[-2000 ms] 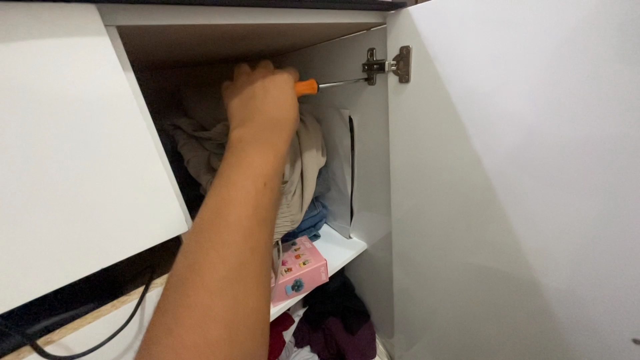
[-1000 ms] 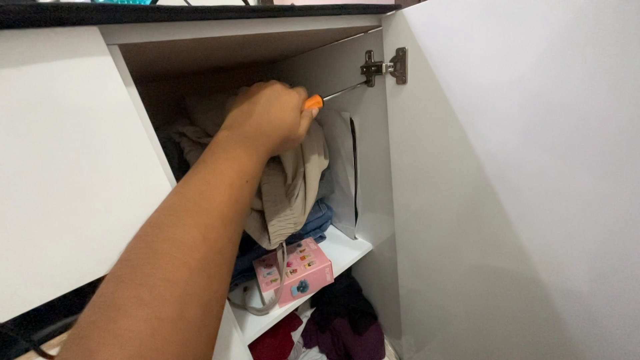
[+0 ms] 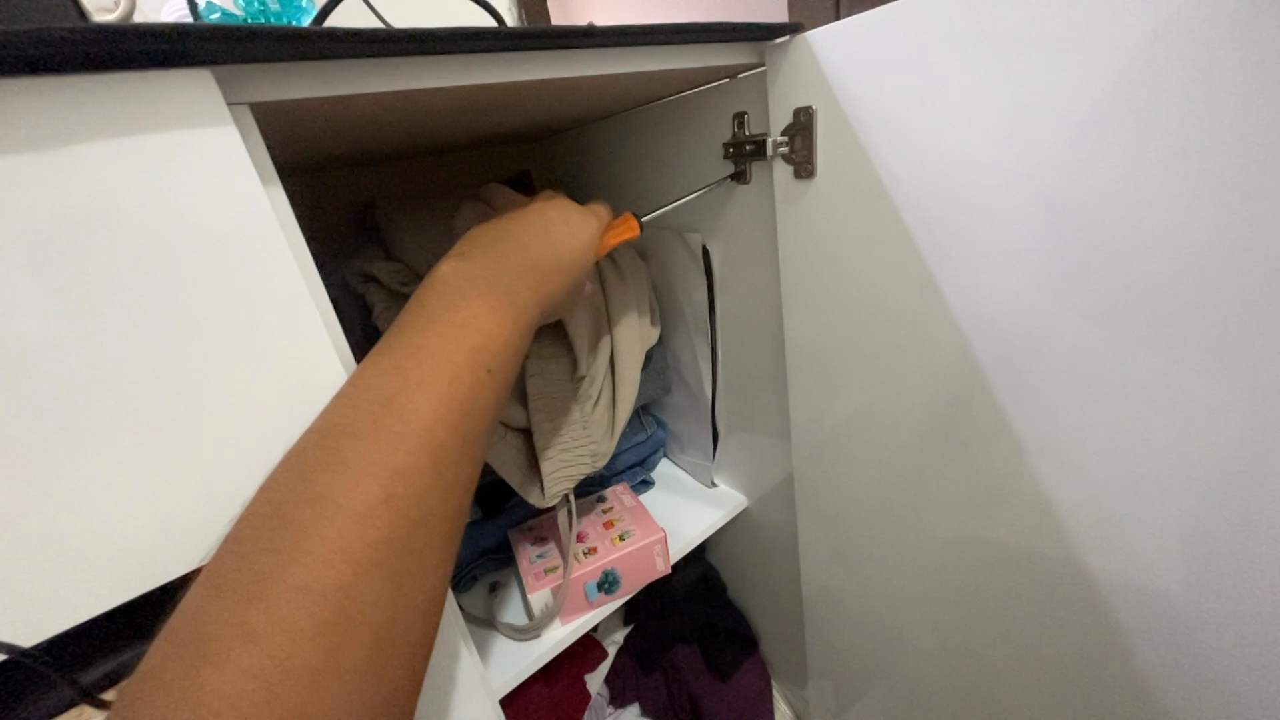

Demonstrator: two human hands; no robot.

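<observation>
My left hand is closed around the orange handle of a screwdriver, inside the open cabinet. The thin metal shaft slants up to the right, and its tip meets the lower end of the mounting plate of a metal cabinet hinge. The hinge joins the side panel to the white door, which stands open at the right. Fingers and part of the handle are hidden by the back of the hand. My right hand is out of view.
Beige drawstring trousers and folded jeans are piled on the white shelf, beside a pink printed box. Dark and red clothes lie below. A black-covered top runs over the cabinet; a black cable is at lower left.
The left hand stays on the screwdriver, with the shaft at the hinge plate throughout. Its wrist and forearm have changed angle, and the handle now sits lower relative to the hinge than two seconds ago.
</observation>
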